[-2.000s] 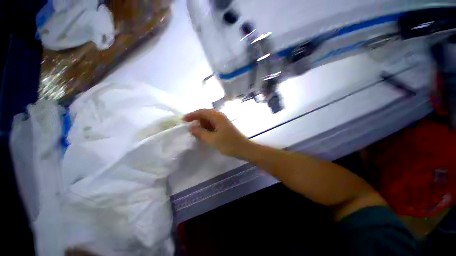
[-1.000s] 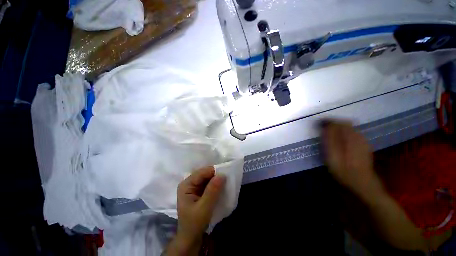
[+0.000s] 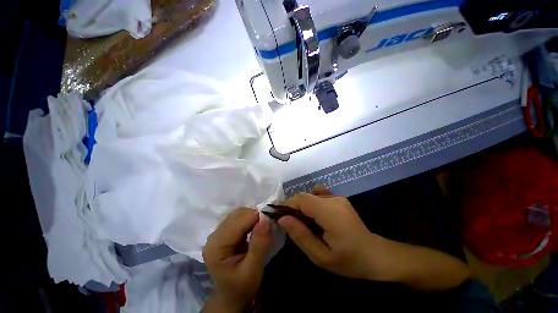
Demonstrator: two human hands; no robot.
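A white knit garment piece [image 3: 153, 165] lies heaped left of the needle and hangs over the table's front edge. My left hand [image 3: 235, 250] pinches its edge between thumb and fingers. My right hand [image 3: 330, 232] holds thread snips [image 3: 293, 215], with the dark pointed blades at the fabric edge by my left fingertips. The handles are mostly hidden in my palm. The presser foot and needle area [image 3: 295, 93] is brightly lit, and the fabric lies just left of it.
The sewing machine head [image 3: 379, 36] stands behind. A cut piece stack [image 3: 64, 195] is at far left. A plastic-wrapped brown package [image 3: 122, 55] lies behind left. Red-handled scissors [image 3: 534, 113] lie at the table's right edge. A red bag or basket [image 3: 508, 202] is lower right.
My right hand first left the fabric for the right, then came back with the snips to my left hand. The fabric edge has been drawn over the table's front edge.
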